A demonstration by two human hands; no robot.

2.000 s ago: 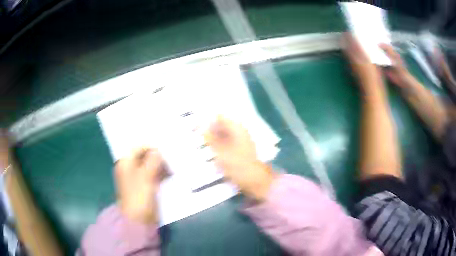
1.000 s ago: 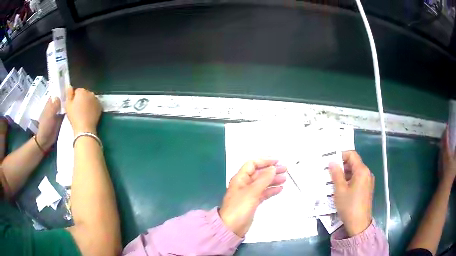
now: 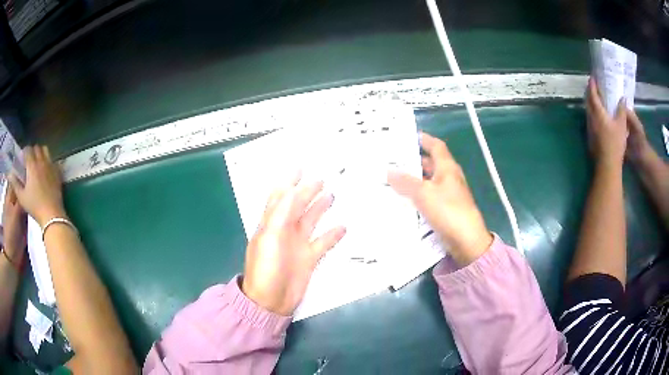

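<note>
White paper lies in front of me: a large white sheet (image 3: 257, 165), mostly blank, with printed leaflets (image 3: 367, 146) over its right part, showing small black headings. Glare hides most of the print and the leaflet edges. My left hand (image 3: 287, 245) is over the sheet's lower middle, fingers spread and slightly blurred, holding nothing. My right hand (image 3: 444, 198) is at the leaflets' right edge, thumb on top and fingers round the edge. A leaflet corner with a dark bar sticks out below it, at the lower right.
A scuffed white rail (image 3: 176, 135) runs behind the paper on the green bench (image 3: 161, 227). A white cord (image 3: 484, 146) crosses rail and bench to the right. People's hands hold folded leaflets at far left (image 3: 11, 154) and right (image 3: 616, 77). Paper scraps (image 3: 38, 326) lie lower left.
The view has swung right, so the paper and my hands appear further left. My left hand has turned from palm sideways to spread over the sheet. My right hand remains at the leaflets' right edge.
</note>
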